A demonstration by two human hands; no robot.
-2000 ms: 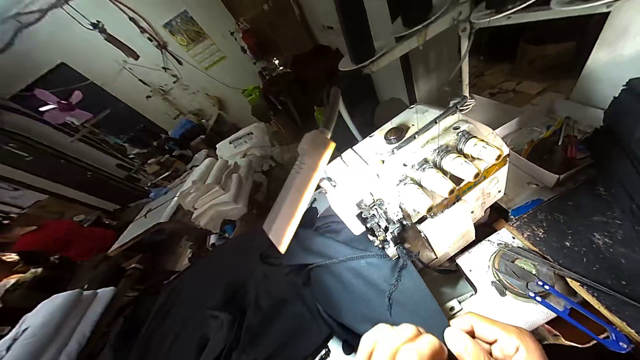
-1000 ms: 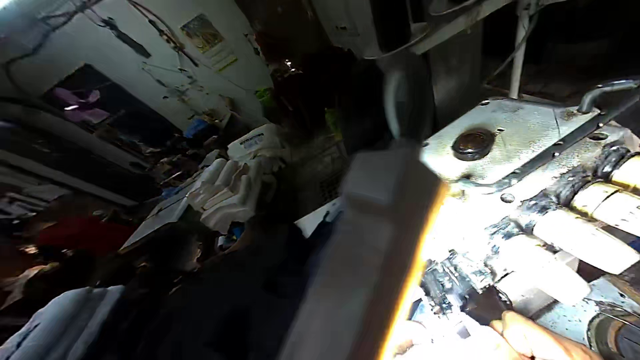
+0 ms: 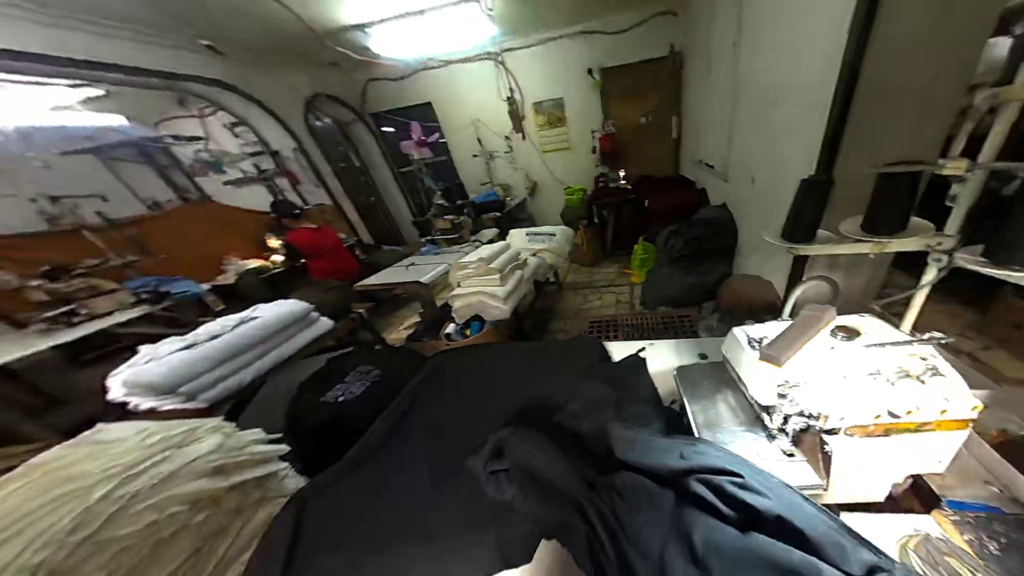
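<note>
A small part of a hand, seemingly my left hand (image 3: 544,562), shows at the bottom edge against dark cloth; its fingers are cut off, so its grip cannot be told. My right hand is out of view. Dark fabric (image 3: 448,432) lies bunched over the work surface, with a blue-grey fabric piece (image 3: 720,488) spreading to the lower right. Beside it on the right stands a white overlock-type sewing machine (image 3: 872,384), brightly lit, with a metal plate (image 3: 720,408) at its left. A lamp head (image 3: 798,334) sits above the machine's left end.
Thread cones (image 3: 808,210) stand on a rack at the right. Pale cloth (image 3: 144,496) lies lower left, near a folded white bundle (image 3: 220,352). Stacked white pieces (image 3: 492,280) rest on a table (image 3: 408,270) ahead. A person in red (image 3: 322,252) is further back at left.
The view has swung up and left, away from the close machine view. Both hands showed near the machine before; now only part of one shows, at the bottom edge.
</note>
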